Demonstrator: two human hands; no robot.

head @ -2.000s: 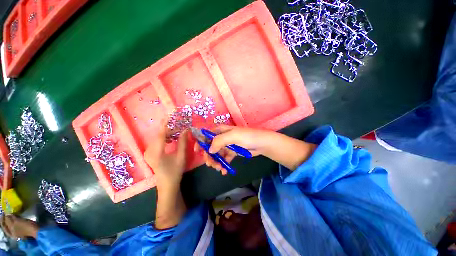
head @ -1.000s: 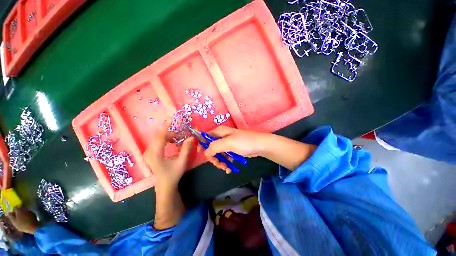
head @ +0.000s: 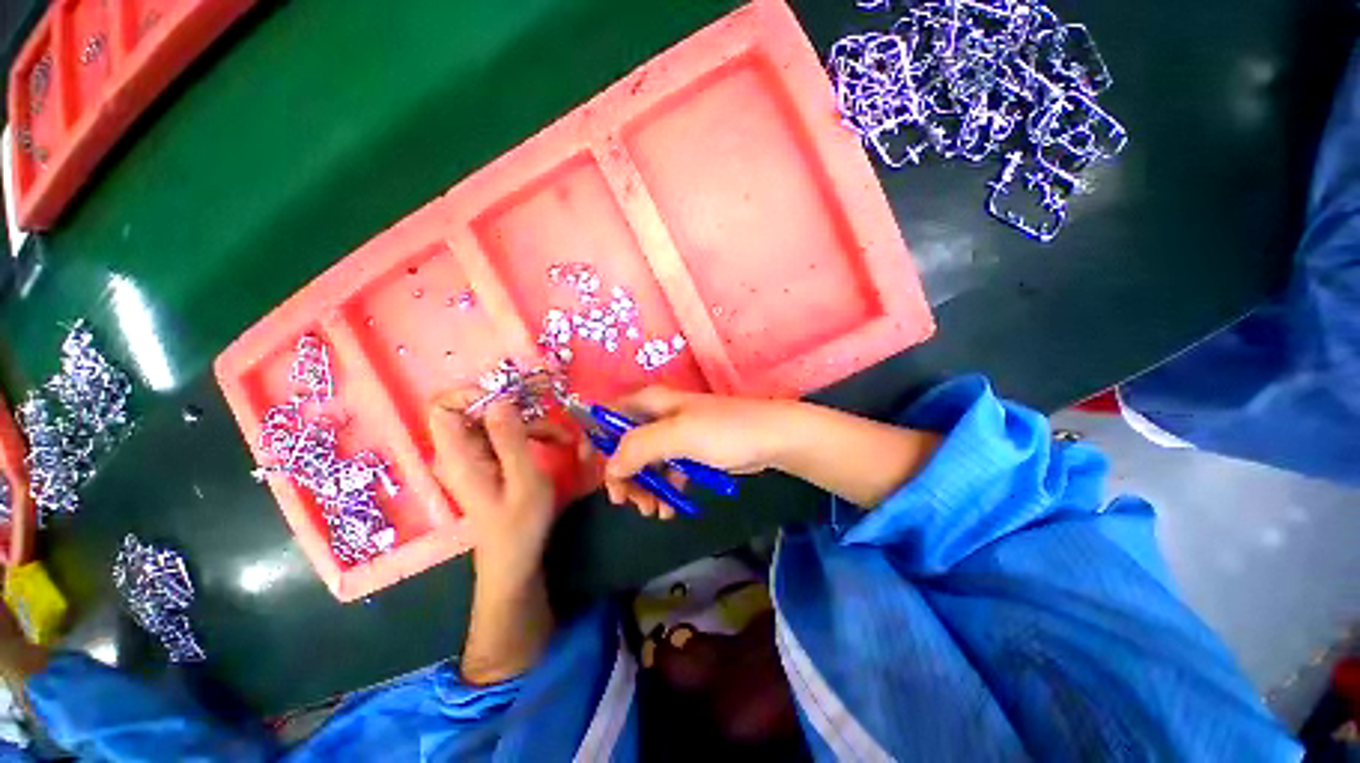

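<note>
My left hand (head: 500, 474) holds a silver runner frame with parts (head: 512, 391) over the near edge of the salmon-red tray (head: 667, 246). My right hand (head: 679, 444) holds blue-handled side cutters (head: 656, 474); their silver jaws are at the right side of the frame. Whether the jaws touch it cannot be told. Small silver cast parts (head: 594, 316) lie in the third compartment, with a few bits in the second. More runner frames (head: 321, 462) are heaped in the far-left compartment.
Tangled empty runners (head: 977, 82) lie right of the tray on the green bench (head: 1044, 298). Metal piles (head: 157, 596) lie at left, near a yellow block (head: 33, 601). Another red tray (head: 112, 75) is at the upper left. Blue sleeves of other people show at the lower left and right edge.
My left hand has turned the runner frame and shifted it slightly toward me and left. My right hand keeps the cutters beside it. The other person's hand at lower left has moved mostly out of view.
</note>
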